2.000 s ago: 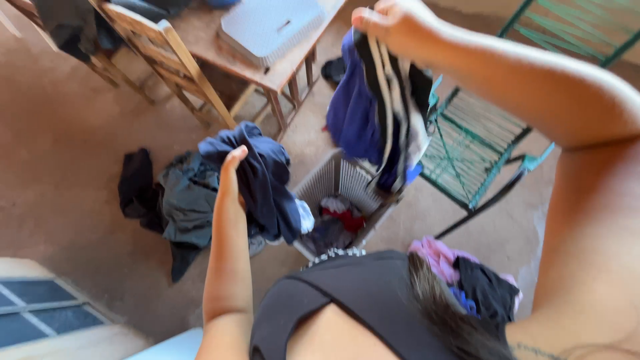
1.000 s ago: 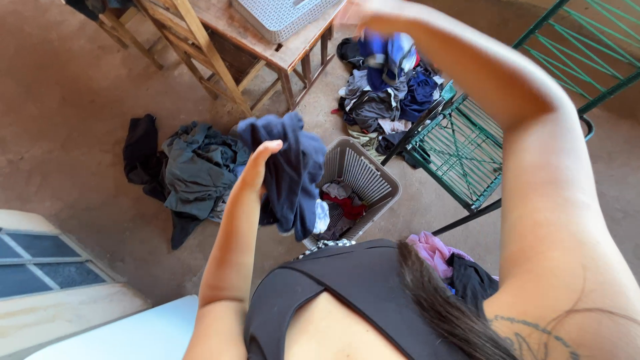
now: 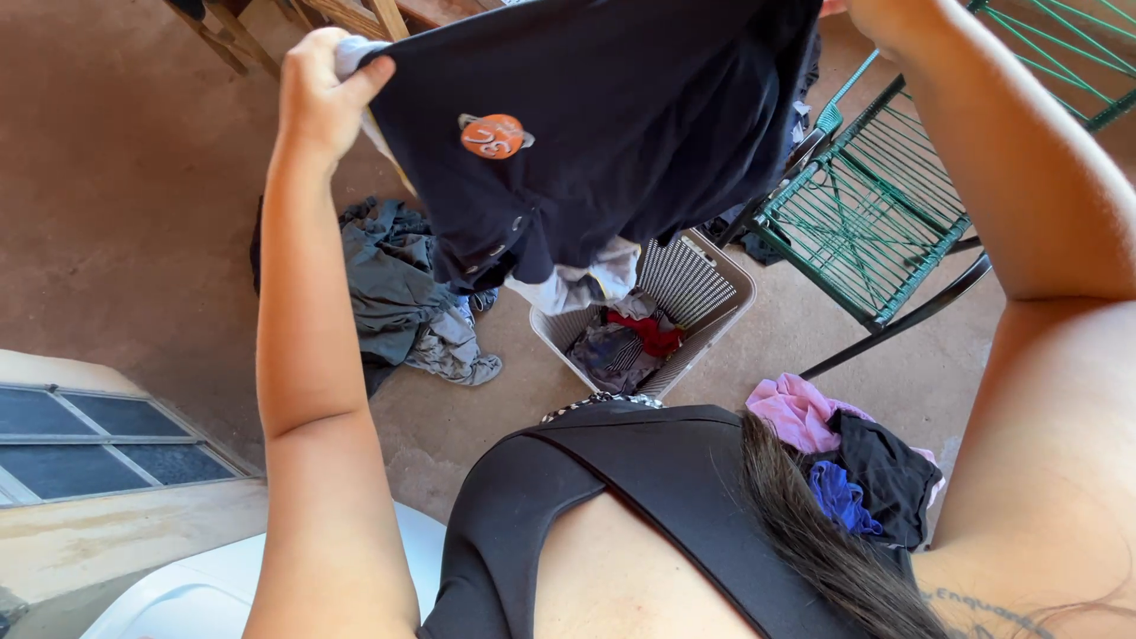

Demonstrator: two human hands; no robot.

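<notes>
A dark navy garment [image 3: 603,133] with an orange printed patch hangs stretched out between my hands. My left hand [image 3: 324,93] pinches its upper left corner, where some light fabric shows. At the top edge my right hand [image 3: 874,13], partly out of frame, grips the other upper corner. Pale grey and white cloth [image 3: 586,280] shows under the garment's lower edge. Below stands a grey plastic laundry basket [image 3: 732,297] with red, grey and striped clothes [image 3: 635,342] inside.
Dark green and grey clothes [image 3: 390,284] lie heaped on the floor at left. A pink, black and blue pile [image 3: 874,470] lies at lower right. A green corded chair [image 3: 874,204] stands right of the basket. Wooden furniture [image 3: 364,16] is at the top, a window [image 3: 98,439] at left.
The navy garment, bunched in my left hand before, is now spread between both hands and raised. The blue and striped clothing seen in my right hand two seconds ago is no longer in it.
</notes>
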